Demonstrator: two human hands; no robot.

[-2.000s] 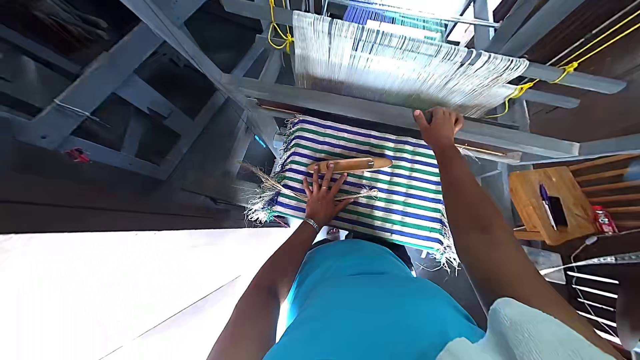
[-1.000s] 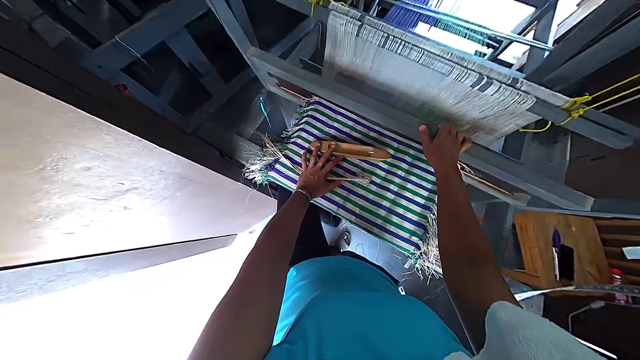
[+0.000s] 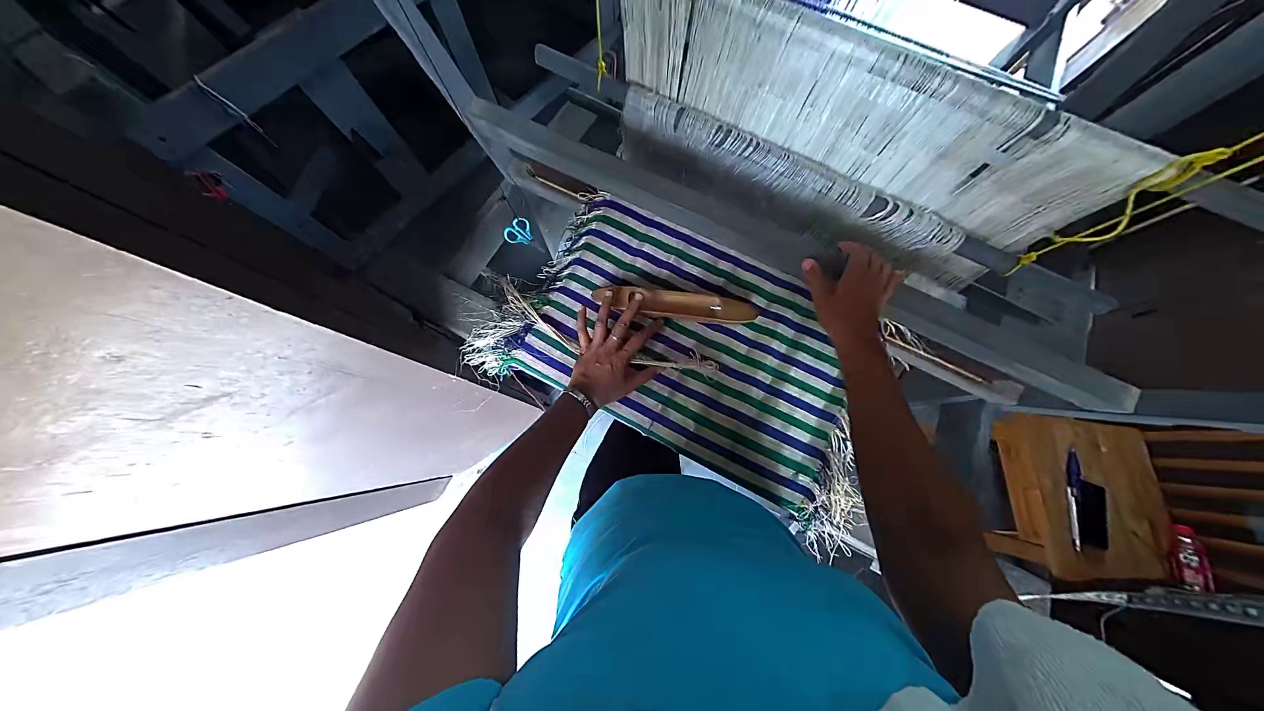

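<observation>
On the loom in front of me, woven cloth point(image 3: 750, 415) with purple, green and white stripes and fringed edges stretches toward my body. A wooden weaving shuttle point(image 3: 706, 307) lies on it. My left hand point(image 3: 614, 360) rests palm down, fingers spread, with fingertips on the shuttle's left end and a bundle of pale yarn point(image 3: 681, 364) beneath the hand. My right hand point(image 3: 854, 291) is on the loom's grey wooden beater beam point(image 3: 736, 222), thumb toward me and fingers over the far side. White warp threads point(image 3: 869, 118) run beyond the beam.
Blue-handled scissors point(image 3: 517, 231) hang left of the cloth. Yellow cord point(image 3: 1136, 202) is tied at the loom's right. A wooden chair point(image 3: 1057, 494) at the right bears a pen point(image 3: 1073, 484) and a dark phone-like object point(image 3: 1093, 515), with a red bottle point(image 3: 1191, 558) beside it. A pale wall-like surface fills the left.
The view has turned and come closer to the loom. Both hands keep their places, the left at the shuttle and the right on the beam.
</observation>
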